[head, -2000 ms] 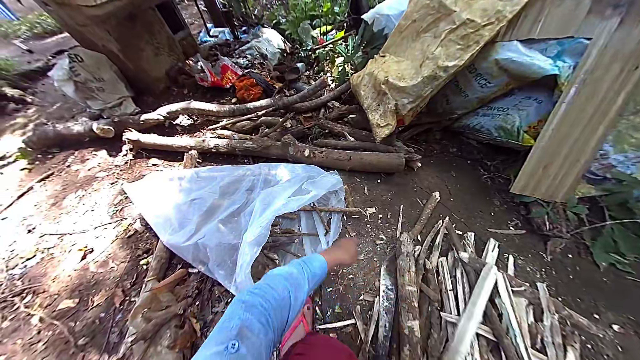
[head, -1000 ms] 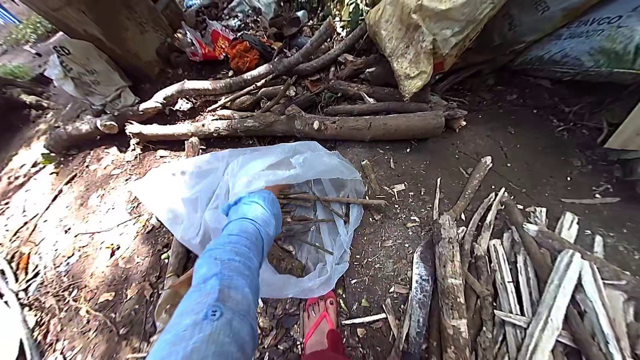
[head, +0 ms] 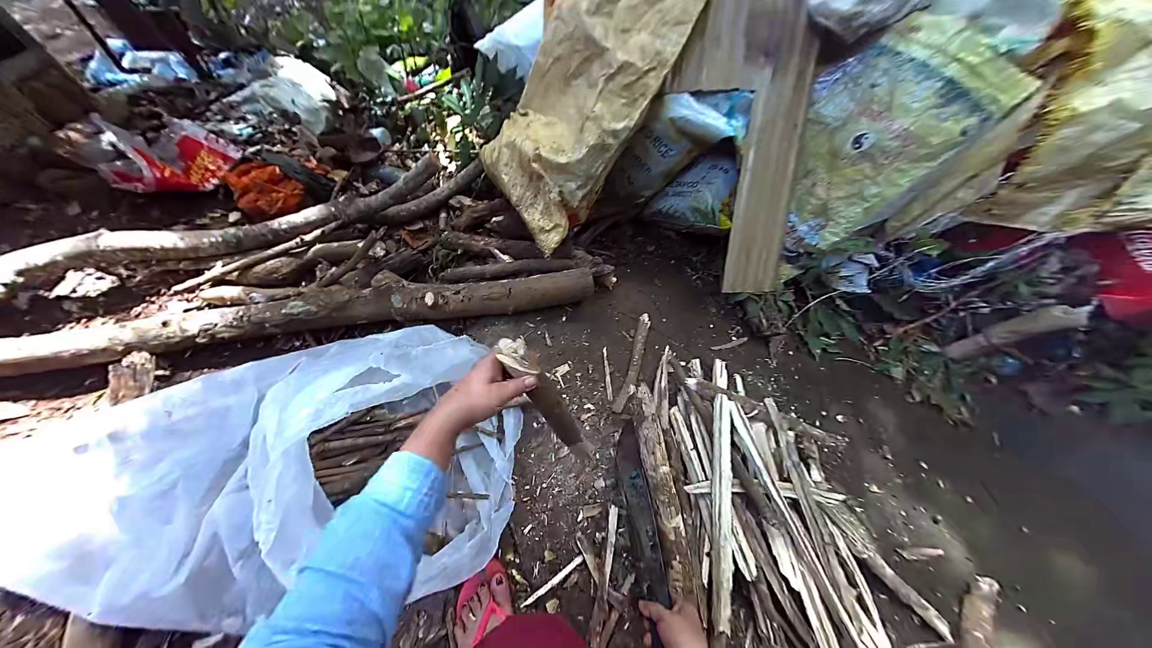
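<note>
My left hand holds a short piece of wood by its upper end, over the ground beside the mouth of a white plastic sack. Inside the sack's opening lie several thin brown sticks. At the bottom edge my right hand grips the handle of a machete, whose dark blade points away from me along a long piece of wood. Right of the blade is a pile of split wood.
Thick branches lie across the ground beyond the sack. A wooden board and hanging woven sacks stand at the upper right. Plastic litter is at the upper left. My sandalled foot is near the sack.
One second ago my left hand was at the sack's mouth; it is now to the right of it with a piece of wood. My right hand has come into view on the machete, which lay by the woodpile.
</note>
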